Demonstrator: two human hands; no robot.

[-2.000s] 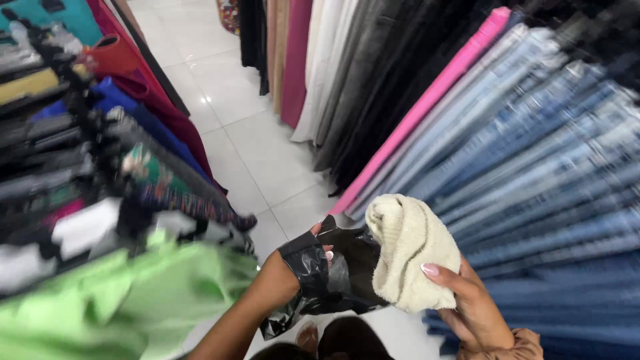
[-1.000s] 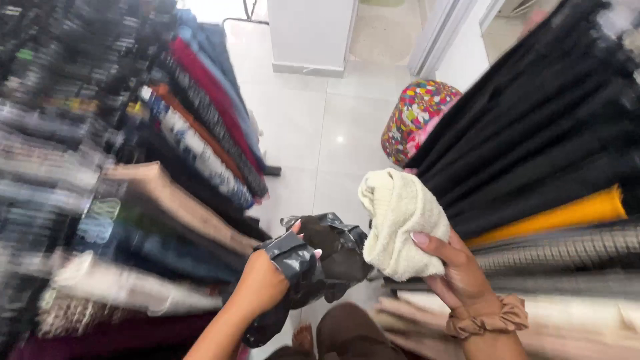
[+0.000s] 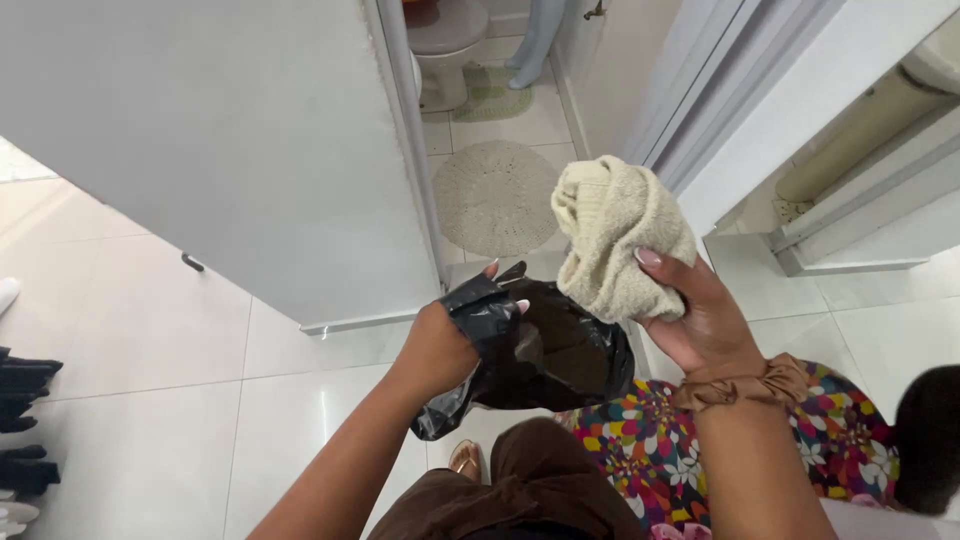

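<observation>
A black plastic bag (image 3: 570, 345) hangs with its mouth wide below my hands. My left hand (image 3: 450, 349) is closed on its rim, with a fold of the plastic over the knuckles. Bunched up in my right hand (image 3: 701, 307) is a cream terry cloth (image 3: 619, 232), held above the bag's right side, the thumb pressed on its front. The palm and the other fingers are mostly hidden behind the cloth. A brown scrunchie (image 3: 742, 384) circles my right wrist.
Ahead, a doorway shows a toilet (image 3: 446, 52), a round crocheted mat (image 3: 499, 196), a green mat (image 3: 495, 94) and pale blue mannequin-like legs (image 3: 534, 45). A grey-white partition (image 3: 225, 135) stands left, a door frame (image 3: 757, 97) right. Floral fabric (image 3: 652, 442) lies low right; dark garments (image 3: 26, 390) hang far left.
The view has moved from between clothing racks to the toilet doorway. Both hands keep hold of the same things, the bag on the left and the cloth on the right.
</observation>
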